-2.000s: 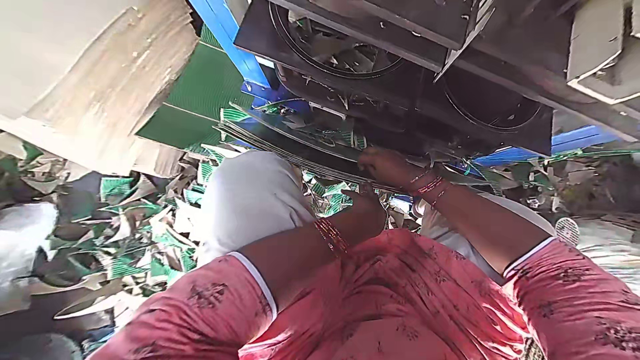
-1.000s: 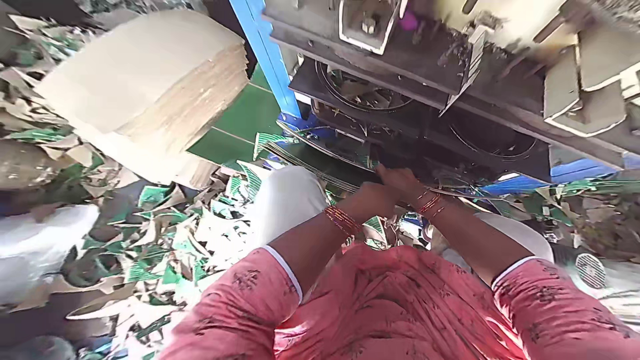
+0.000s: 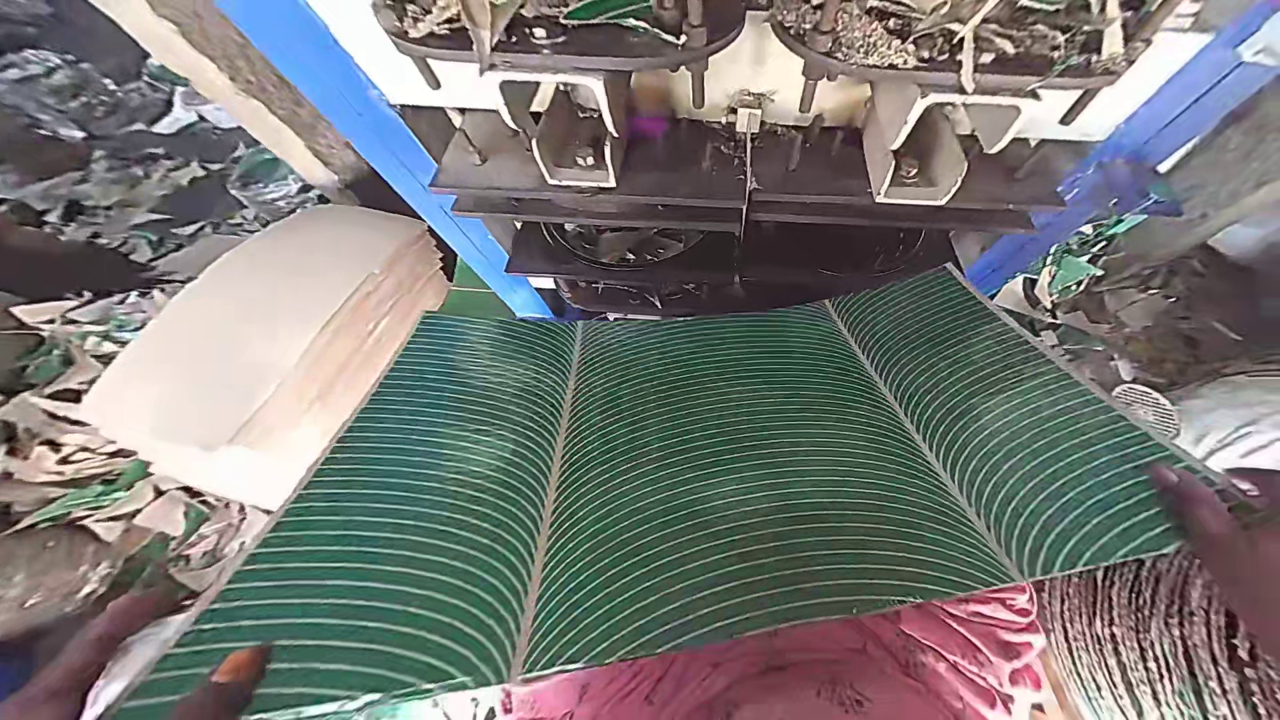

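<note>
A wide sheet printed with green banana-leaf stripes (image 3: 720,480) spans the middle of the view, its far edge against the dark lower plates of a press machine (image 3: 700,190). My left hand (image 3: 130,650) holds the sheet's near left corner, thumb on top and the other fingers partly hidden. At the right edge my right hand (image 3: 1215,530) grips the near right part, thumb on the printed face. Under that corner a stack of sheets (image 3: 1150,630) shows its layered edges.
Blue frame posts (image 3: 385,150) flank the machine, whose round dies hold scraps. A stack of pale brown sheets (image 3: 270,320) lies at the left. Cut scraps (image 3: 70,450) cover the floor on the left, and more lie on the right beyond a round perforated piece (image 3: 1147,408).
My hands were close together at the machine's lower edge; now they are wide apart, holding the striped sheet spread before it. The view has shifted considerably.
</note>
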